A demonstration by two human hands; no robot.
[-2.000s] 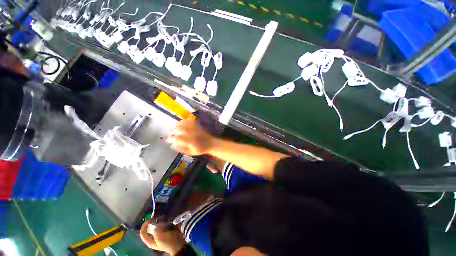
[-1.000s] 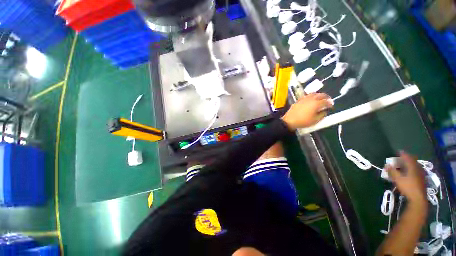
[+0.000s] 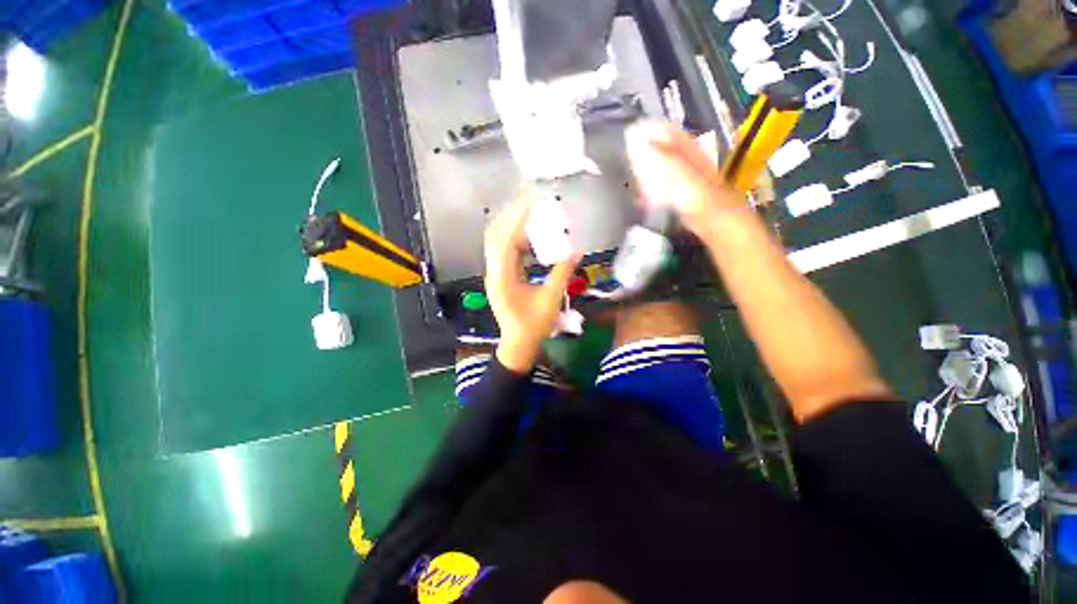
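My left hand point(image 3: 520, 277) holds a white power adapter point(image 3: 549, 231) over the front part of the metal base plate point(image 3: 455, 212). My right hand point(image 3: 697, 183) is raised over the plate's right side, shut on another white adapter point(image 3: 653, 165), blurred. A white coiled cord point(image 3: 641, 260) hangs below my right hand. The whitish fixture point(image 3: 546, 136) stands at the plate's centre, under the grey welding head point(image 3: 567, 41). A small white cord end point(image 3: 572, 322) hangs below my left hand, by the red button point(image 3: 576, 284).
Yellow-and-black sensor posts stand left point(image 3: 366, 250) and right point(image 3: 762, 139) of the plate. The conveyor point(image 3: 874, 295) at right holds adapters and a white divider bar point(image 3: 898, 228). A sample adapter point(image 3: 332, 329) lies on the green side table point(image 3: 260, 389). The green button point(image 3: 474, 301) is at front left.
My right hand has moved from the conveyor to above the plate with an adapter. My left hand has moved from the divider bar to the plate's front and now holds an adapter.
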